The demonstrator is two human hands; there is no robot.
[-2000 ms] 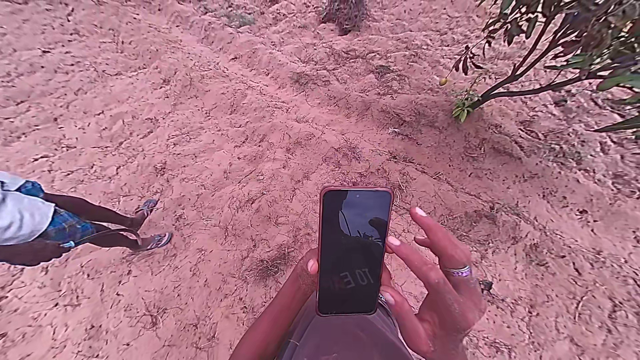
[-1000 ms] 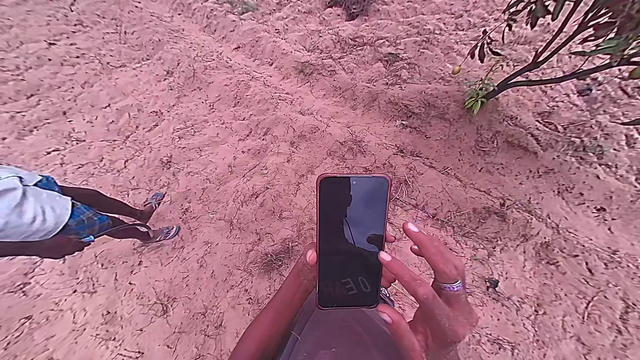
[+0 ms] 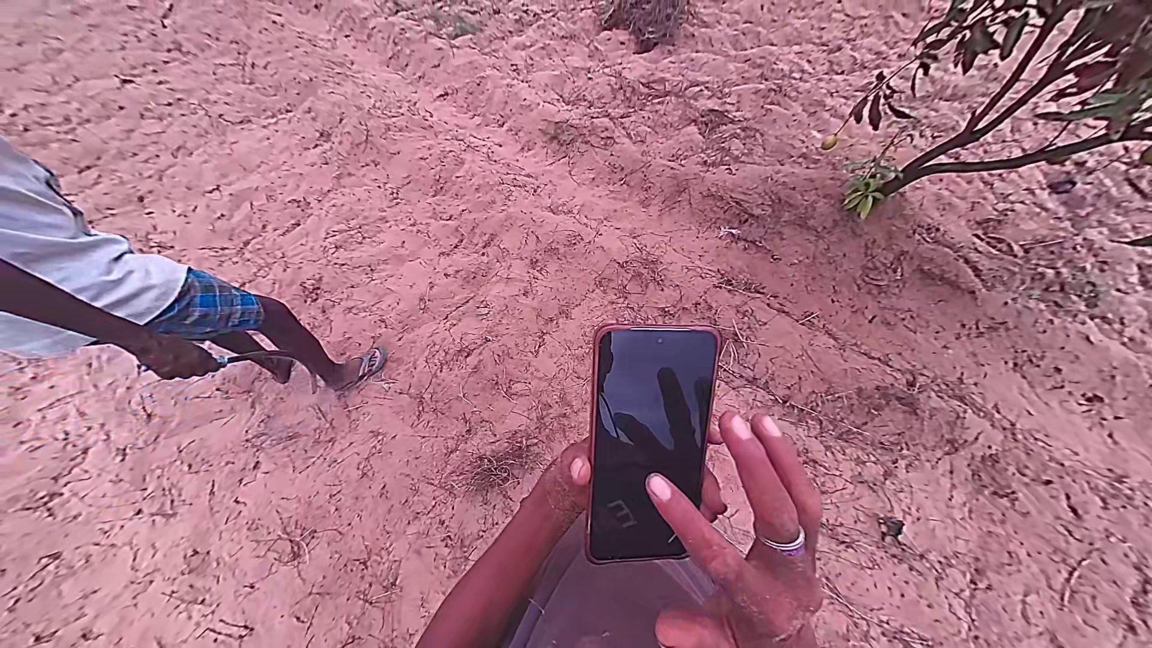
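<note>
A smartphone (image 3: 643, 441) in a reddish case is held upright at the lower middle, its dark screen facing me and showing reflections. My left hand (image 3: 569, 477) grips it from behind, with the thumb on the left edge and fingertips showing past the right edge. My right hand (image 3: 765, 549) wears a ring (image 3: 783, 543) and holds nothing. Its fingers are spread, and the index fingertip is over the lower part of the screen; whether it touches the glass I cannot tell.
At the left, a person (image 3: 90, 279) in plaid shorts and sandals holds a thin, curved tool (image 3: 256, 356). A small tree (image 3: 972, 135) with a yellowish fruit (image 3: 829, 142) leans in at the upper right. Reddish sandy ground (image 3: 405, 225) with dry twigs surrounds us; a dry clump (image 3: 648, 18) lies at the top.
My right index finger has moved from the phone's right edge to over its lower screen. The person at the left shows larger and further into view.
</note>
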